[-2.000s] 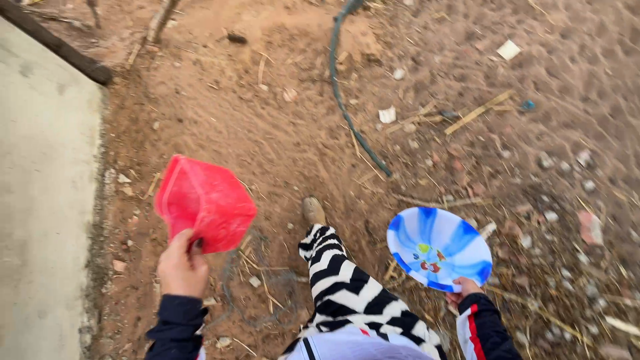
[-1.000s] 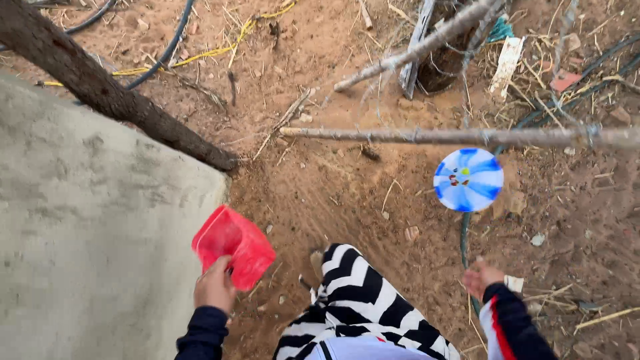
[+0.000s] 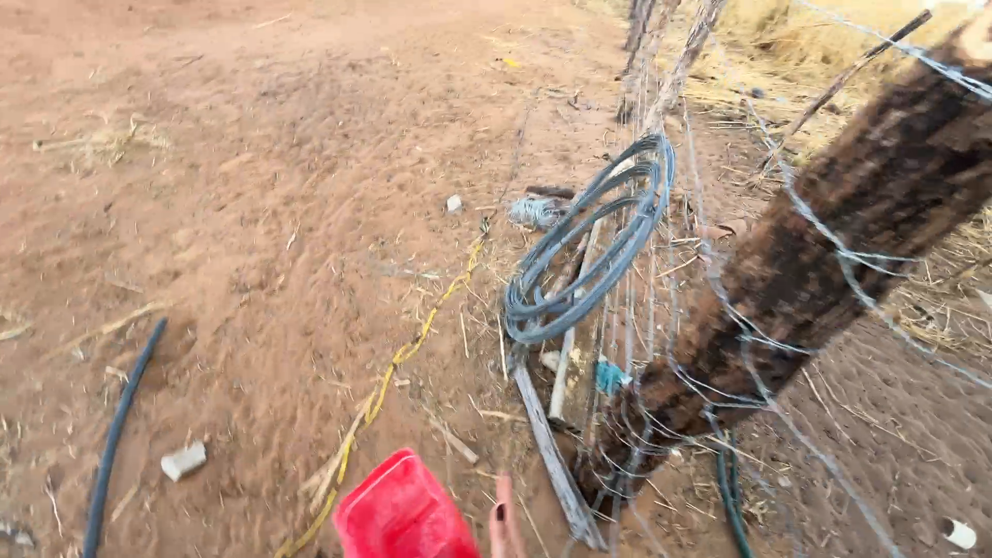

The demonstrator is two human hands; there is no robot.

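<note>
A red plastic container shows at the bottom centre, cut off by the lower edge of the view. Just to its right, fingers of what looks like my left hand rise into the picture, one with a dark spot. The grip itself is hidden below the frame. My right hand is out of view, and so is the blue and white plate.
A thick wooden post wrapped in barbed wire leans at the right. Beside it hangs coiled wire. Yellow rope, a dark hose, a weathered board and a pale block lie on the sandy ground.
The view has swung to the wire fence. The blue and white plate was at my right hand, then apart from it; now both are out of view. The red container now appears at the bottom centre.
</note>
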